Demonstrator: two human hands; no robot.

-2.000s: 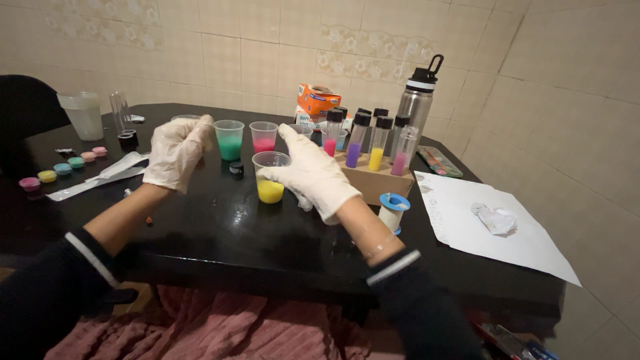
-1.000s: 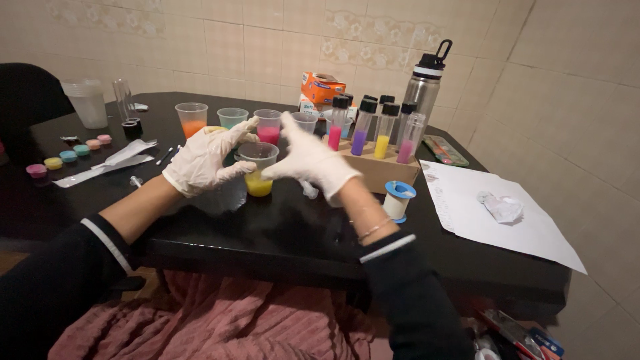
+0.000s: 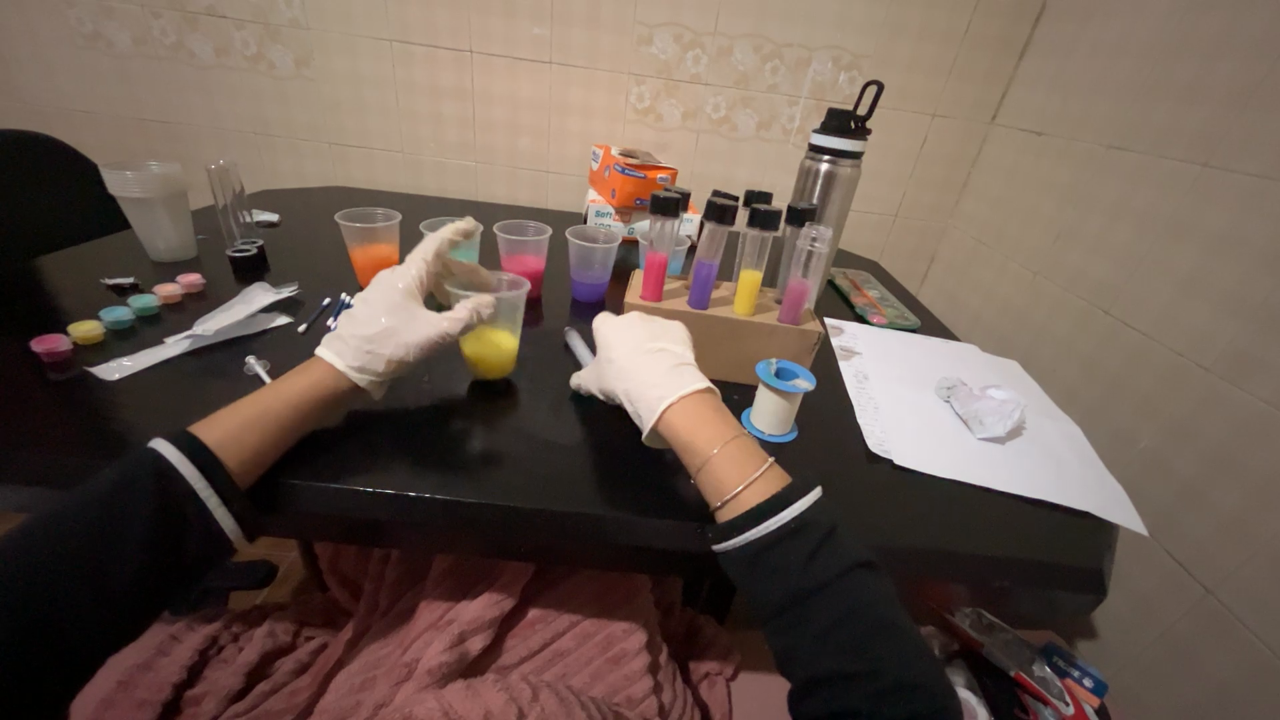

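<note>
My left hand (image 3: 405, 310), in a white glove, has thumb and fingers spread at the left side of a clear plastic cup of yellow liquid (image 3: 490, 350); whether it touches the cup, I cannot tell. My gloved right hand (image 3: 645, 370) is closed around a clear plastic syringe or pipette (image 3: 578, 347) whose end sticks out at the left. Behind stand cups of orange (image 3: 373, 262), green (image 3: 450, 238), pink (image 3: 522, 268) and purple liquid (image 3: 590, 285). To the right, capped tubes of pink (image 3: 655, 275), purple (image 3: 703, 283) and yellow liquid (image 3: 748, 290) stand in a cardboard holder (image 3: 720, 335).
A spool with blue rims (image 3: 775, 405) stands before the holder. White paper (image 3: 1010, 450) with crumpled foil-like material (image 3: 985, 408) lies right. A steel bottle (image 3: 828, 185) and glove boxes (image 3: 630, 180) stand behind. Small paint pots (image 3: 117, 317), cotton swabs (image 3: 315, 315) and stacked cups (image 3: 155, 215) are left.
My right hand has moved away from the yellow cup and closed on the syringe or pipette. My left hand was near the orange and green cups two seconds ago; it is now beside the yellow cup.
</note>
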